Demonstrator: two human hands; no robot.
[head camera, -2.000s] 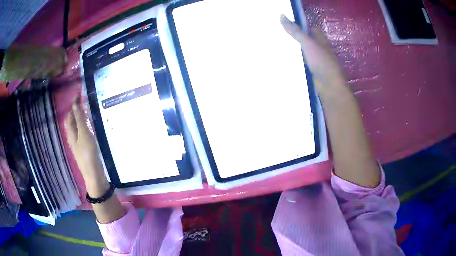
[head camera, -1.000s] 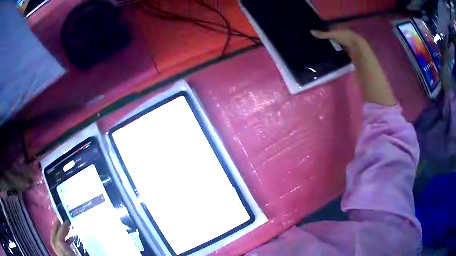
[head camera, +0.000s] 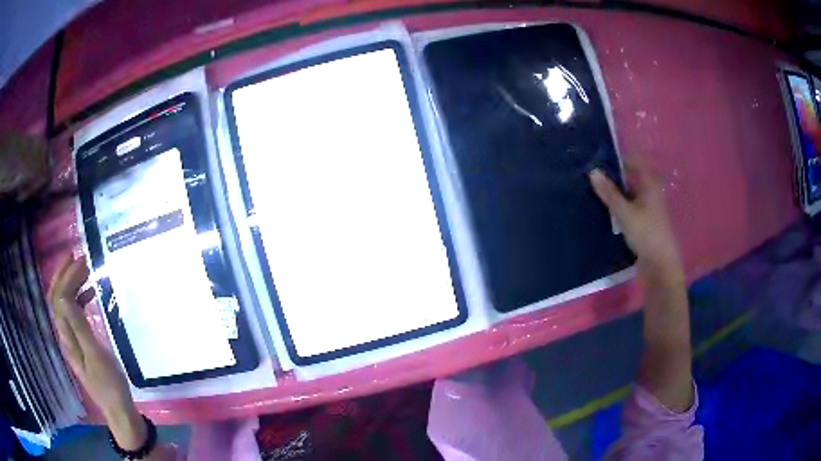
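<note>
Three tablets lie side by side on pale sleeves. The left tablet (head camera: 153, 261) is lit and shows a screen with a dark bar. The middle tablet (head camera: 347, 203) glares white. The right tablet (head camera: 531, 171) is glossy black with a light reflection near its top. My right hand (head camera: 635, 212) holds the right tablet's right edge, thumb on the screen, fingers hidden beyond the edge. My left hand (head camera: 85, 338) is beside the left tablet's left edge, fingers slightly apart; whether it touches the edge is unclear.
A tablet stack (head camera: 40, 333) stands at the far left, beside a blurred tan post (head camera: 22, 167). Another tablet with a coloured screen (head camera: 801, 126) is at the far right. The bench has shiny pink-red sheeting (head camera: 711, 135). A yellow floor line (head camera: 585, 407) shows below.
The black tablet has come from the back right of the bench to beside the white-lit one, with my right hand on it. The camera view has shifted; my left hand shows more fully.
</note>
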